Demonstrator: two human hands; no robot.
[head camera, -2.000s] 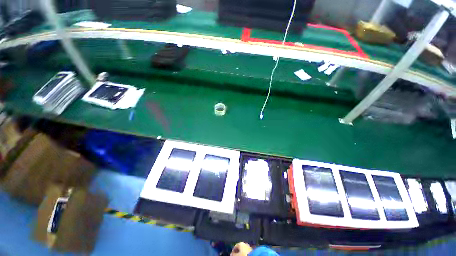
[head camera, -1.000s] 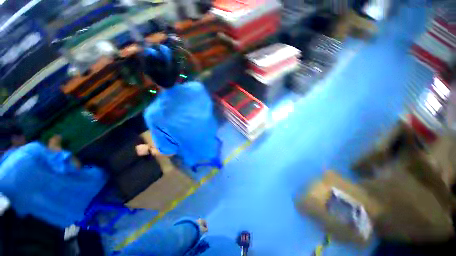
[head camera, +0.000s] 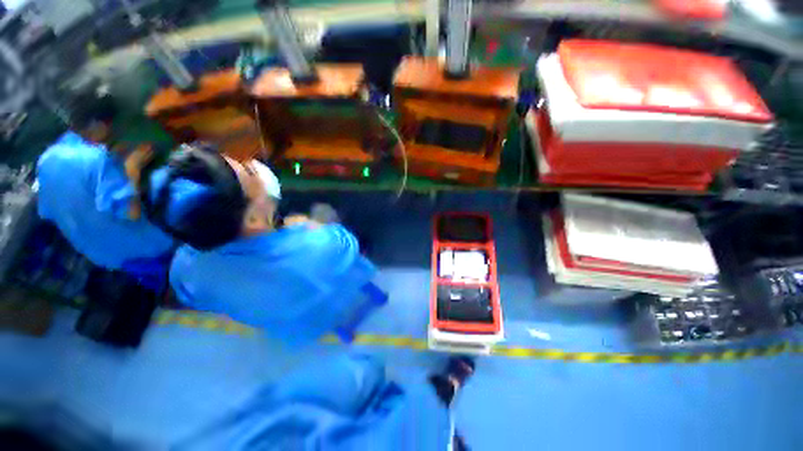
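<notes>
Neither of my hands shows. My own blue clothing (head camera: 326, 410) fills the bottom middle, blurred, with a dark shoe (head camera: 453, 379) beside it. Nearest in front, a stack of foam-like trays with a red-framed top (head camera: 465, 328) stands on the floor. Its top has dark compartments, one with bright white content. A lower stack of white and red sheets (head camera: 638, 242) is to its right. A bigger stack of red and white trays (head camera: 651, 88) is at the bench, upper right.
Two people in blue, one nearer (head camera: 264, 273) and one further left (head camera: 97, 203), sit at the bench. Orange box-like fixtures (head camera: 458, 132) stand on it. Yellow-black tape (head camera: 581, 355) crosses the blue floor (head camera: 616, 405). Metallic-looking trays (head camera: 696, 315) lie at the right.
The view has swung from the green bench to the floor and seated people. The red-framed stack is now nearer the middle. The hand low in the earlier view no longer shows.
</notes>
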